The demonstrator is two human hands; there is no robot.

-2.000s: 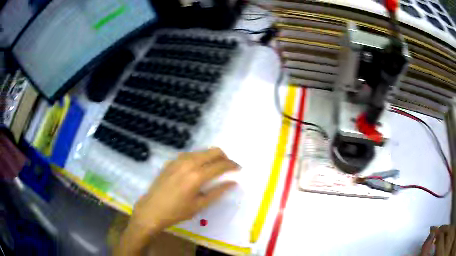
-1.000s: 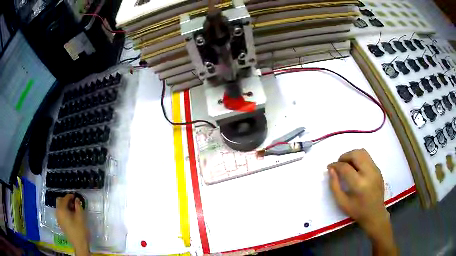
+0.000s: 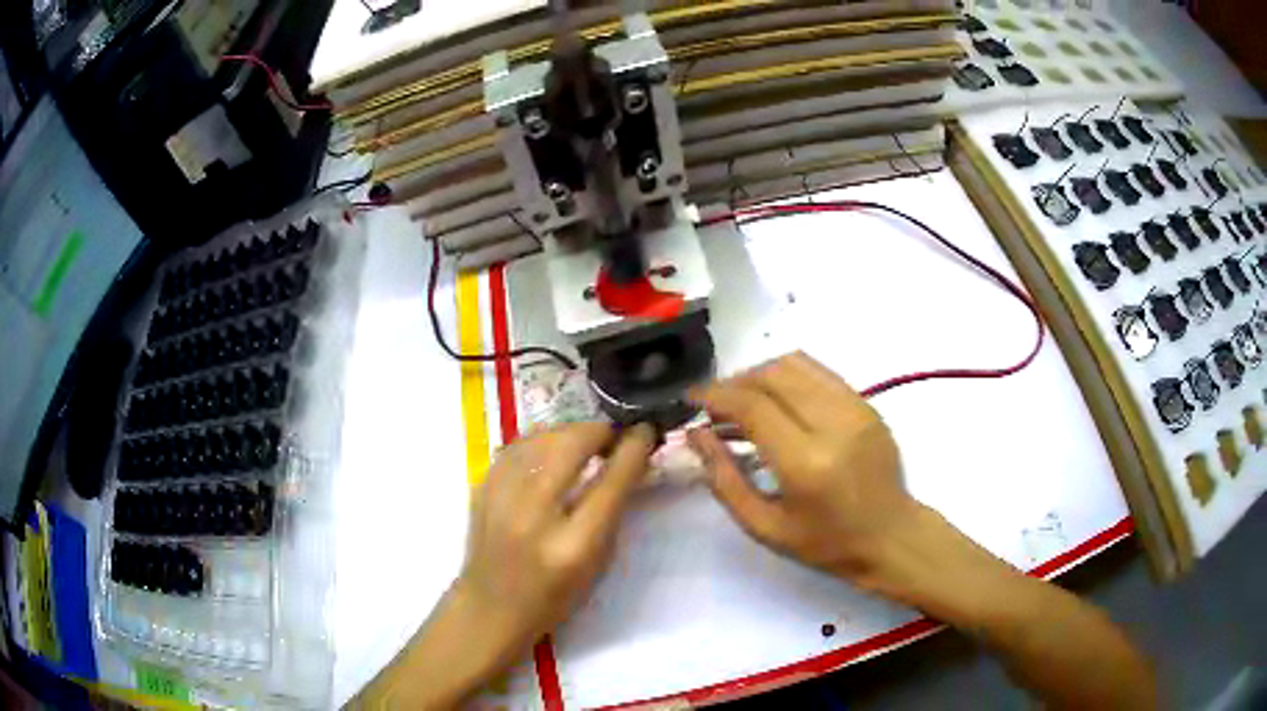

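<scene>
The round black nest point(image 3: 650, 372) of the test fixture sits under the clamp plunger with its red tip point(image 3: 636, 295). My left hand point(image 3: 542, 507) is at the nest's front edge, with a small dark piece, seemingly a black molded part point(image 3: 643, 436), between thumb and fingertips. My right hand point(image 3: 820, 465) is at the nest's front right, fingers bent and thumb close to the fingertips; whether it pinches a wire or clip cannot be told. The test clips are mostly hidden by my right hand. The pale base plate is largely covered by both hands.
A clear blister tray point(image 3: 299, 542) with rows of black parts stands left, beside a monitor point(image 3: 56, 278). Stacked foam trays point(image 3: 806, 118) stand behind the clamp. A foam tray point(image 3: 1112, 327) of wired units is at right. A red test lead point(image 3: 1035, 327) loops across the bench.
My left hand has moved right from the blister tray to the nest with a dark piece. My right hand has moved left and up to the nest, covering the clips.
</scene>
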